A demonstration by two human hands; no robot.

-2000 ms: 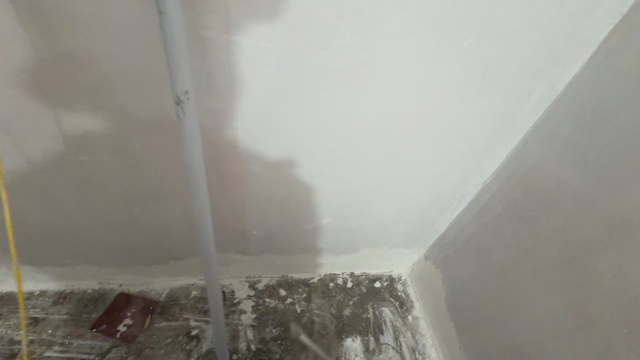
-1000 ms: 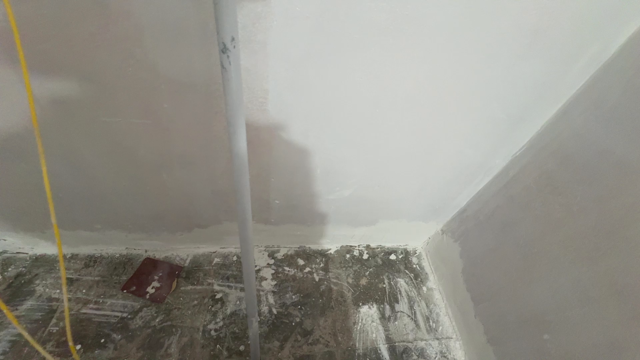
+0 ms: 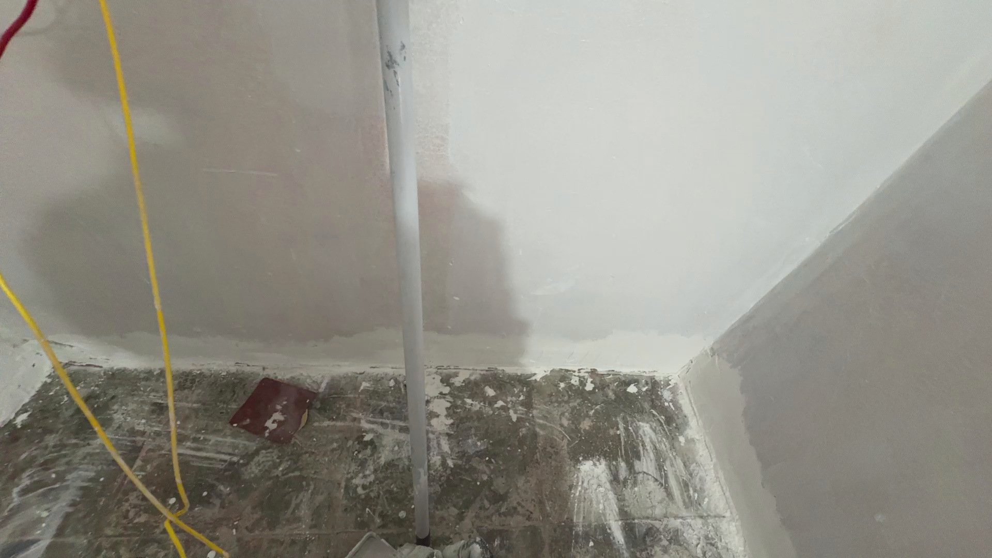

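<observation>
Neither my left hand nor my right hand shows in the head view. A grey pole [image 3: 408,232] stands nearly upright in the middle, running from the top edge down to the floor. At its lower end, a pale object [image 3: 434,550], cut off by the bottom edge, shows only in part. Behind the pole, the back wall [image 3: 659,186] bears white paint on the right and a grey-brown surface on the left. What holds the pole, if anything, is out of view.
Yellow cables [image 3: 143,209] hang at the left and reach the paint-spattered floor [image 3: 504,457]. A dark red square piece [image 3: 273,409] lies near the back wall. A grey side wall [image 3: 876,349] rises at the right; part of a red cable [image 3: 14,29] enters at top left.
The view has shifted, bringing more floor and the yellow cables into sight. A red cable and the pale object at the pole's foot now show.
</observation>
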